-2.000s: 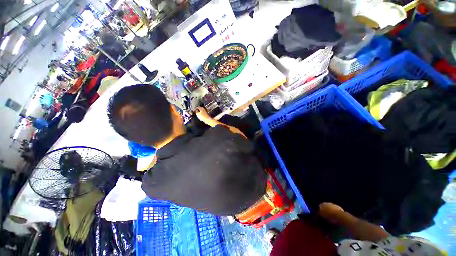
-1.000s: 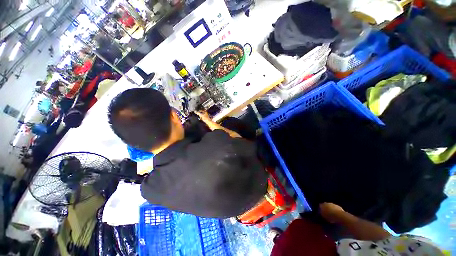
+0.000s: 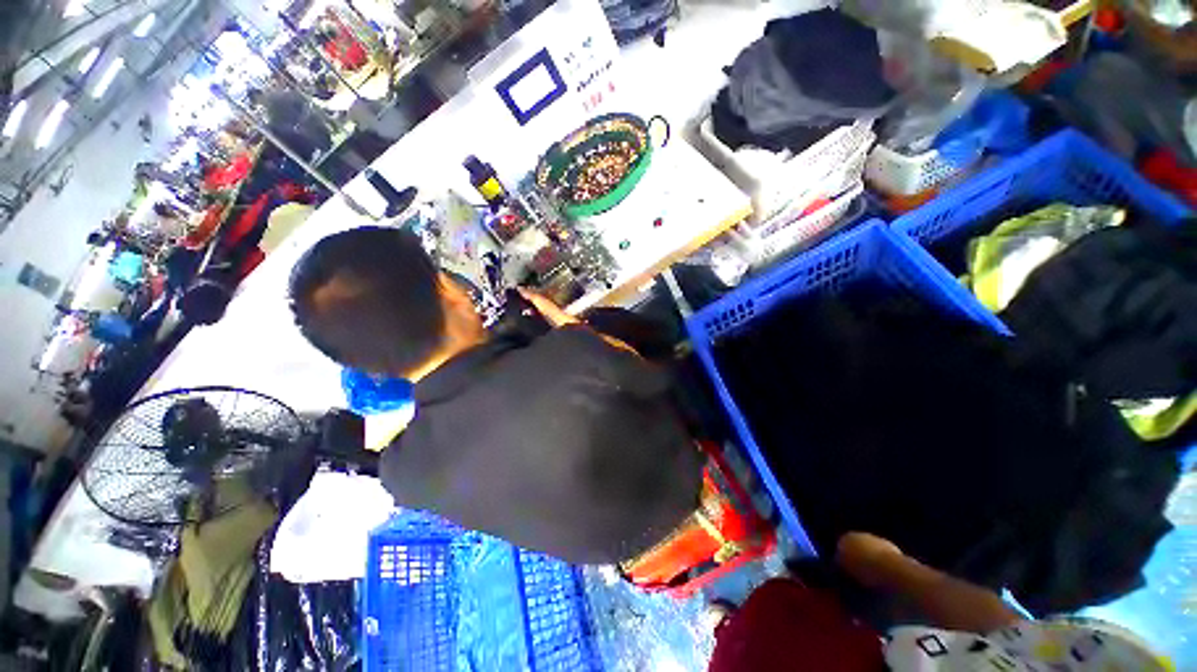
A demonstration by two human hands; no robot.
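A bare hand (image 3: 869,558), likely my right hand, lies at the lower right beside a dark-red clothed shape (image 3: 798,633). Its forearm comes out of a white patterned sleeve (image 3: 1037,650). Its fingers meet the dark edge of the heap, and I cannot tell whether they hold anything. My left hand is not in view. Black garments (image 3: 893,420) fill and overflow a blue crate (image 3: 755,433) right in front of the hand.
A person in black (image 3: 538,433) sits on a red stool (image 3: 702,538) at a sewing machine (image 3: 558,269). A green button basket (image 3: 604,164), white baskets (image 3: 801,197), a black fan (image 3: 190,453) and another blue crate (image 3: 407,604) stand around.
The view shifts slightly. The seated person's hand at the machine moves a little. The hand at the lower right stays in place.
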